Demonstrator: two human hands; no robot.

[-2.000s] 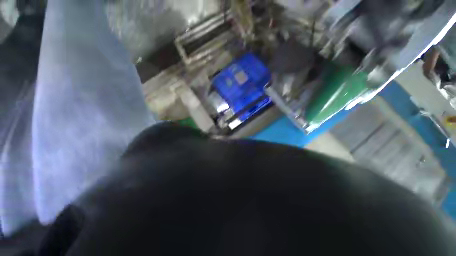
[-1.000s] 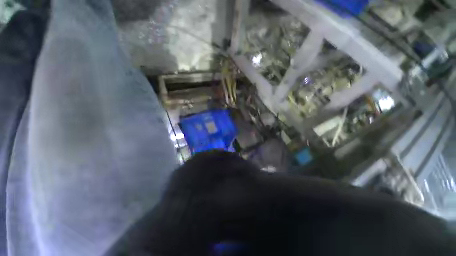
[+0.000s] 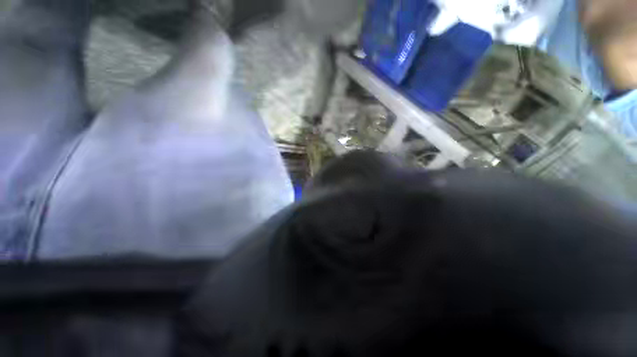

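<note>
A large dark, blurred shape point(image 3: 433, 272) covers the lower part of the view and hides what lies behind it. Two blue plastic bins lie at the top right: one with pale lettering point(image 3: 396, 38) and a plainer one point(image 3: 450, 66) against it. They are beside a pale metal frame point(image 3: 412, 111). Neither my left hand nor my right hand can be made out. A blurred skin-coloured body part point(image 3: 614, 38) is cut off by the top right edge; whose it is cannot be told.
Light grey clothing point(image 3: 160, 181) fills the left side. Speckled floor point(image 3: 279, 77) shows at the upper middle. Wires and small shiny scraps lie below the pale frame. A grey-green metal structure point(image 3: 559, 132) stands at the right, with light blue cloth point(image 3: 624, 111) at the edge.
The view has shifted: the pale frame appears lower and smaller, and the blue bins have come into view at the top. The earlier blue crate is almost wholly hidden. The skin-coloured part now shows top right.
</note>
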